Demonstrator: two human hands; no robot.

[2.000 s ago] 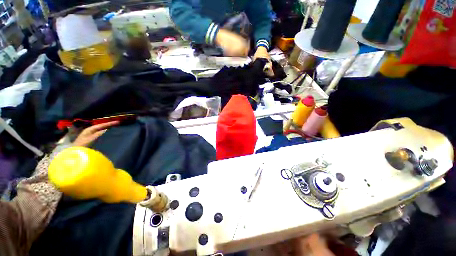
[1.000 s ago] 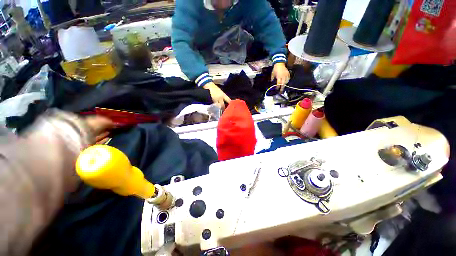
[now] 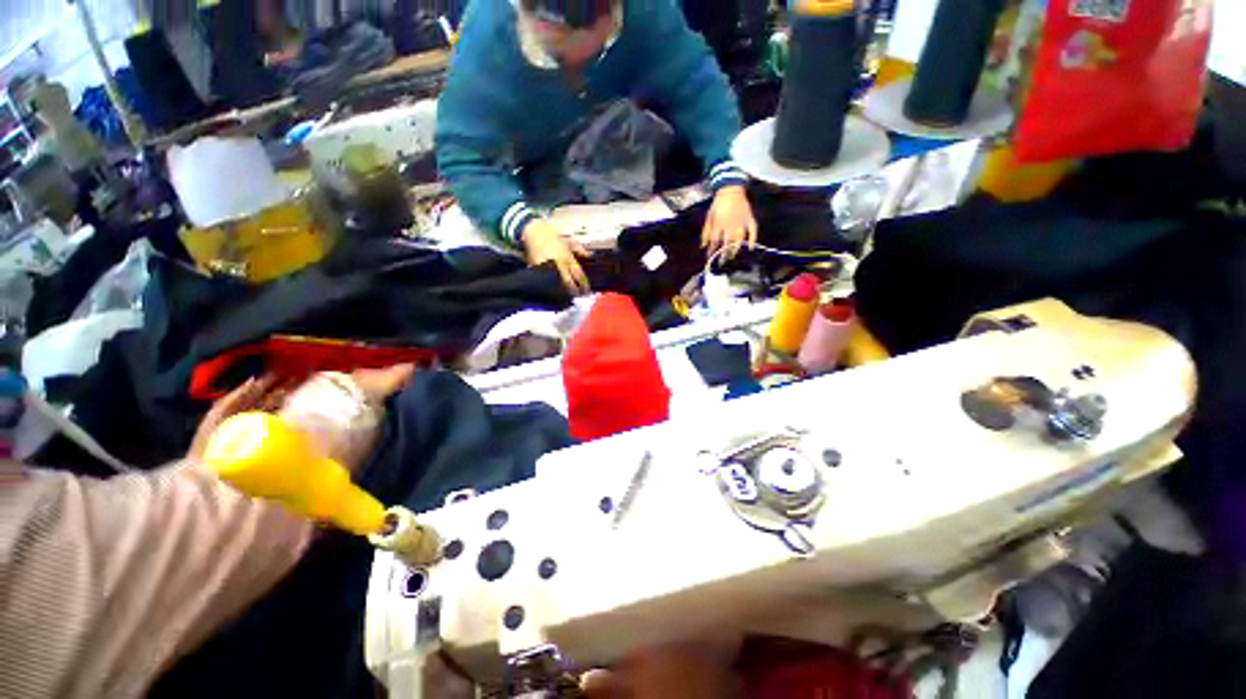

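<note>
Large dark cloth (image 3: 451,444) lies left of the cream-white sewing machine head (image 3: 847,478), with a red-edged piece (image 3: 294,358) on it. My left hand (image 3: 328,403) is on the cloth beside the red edge, its skin washed out by glare and partly behind the yellow bulbous handle (image 3: 294,471). Its fingers show at two separate spots; whether they grip cloth is unclear. A blurred skin patch, which looks like my right hand (image 3: 670,672), shows low under the machine arm at the bottom edge. Its fingers and the needle area are hidden.
A red peaked cover (image 3: 615,369) stands behind the machine head. Yellow and pink thread cones (image 3: 806,328) are right of it, with big dark cones (image 3: 816,103) above. Across the table a person in a teal jacket (image 3: 478,130) has both hands on black cloth (image 3: 615,266). A red bag (image 3: 1114,82) hangs upper right.
The view has shifted, so the machine sits further left. My left hand and forearm have moved over the cloth beside the red edge. The other person's hands now lie apart on black cloth.
</note>
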